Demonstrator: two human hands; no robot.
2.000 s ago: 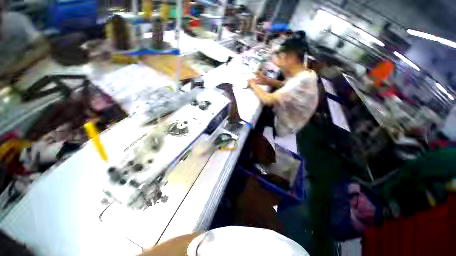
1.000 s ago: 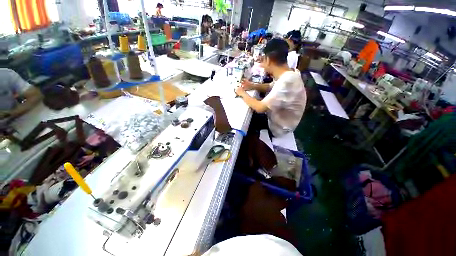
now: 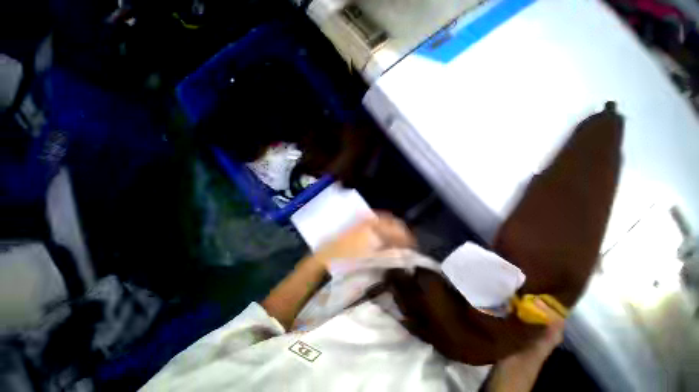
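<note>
A long dark brown cloth piece [image 3: 567,199] lies partly on the white table and hangs in a curve over its edge to my body. My right hand [image 3: 536,344] grips it at the lower right, beside a bright yellow strip [image 3: 540,308]. A white piece [image 3: 483,274] lies against the brown cloth just left of the yellow strip. My left hand [image 3: 368,239] is blurred, in front of my body, with its fingers on another flat white piece [image 3: 333,216]. The left fingertips are not clear.
The white table [image 3: 475,115] runs diagonally on the right, with a blue strip [image 3: 475,34] near its top end. A blue crate [image 3: 245,187] with dark cloth and white scraps stands on the floor to the left. White surfaces show at the far left.
The view has swung down from the sewing machine and the seated person to my lap and the table edge. Both hands, the brown cloth, yellow strip and white pieces now show near me.
</note>
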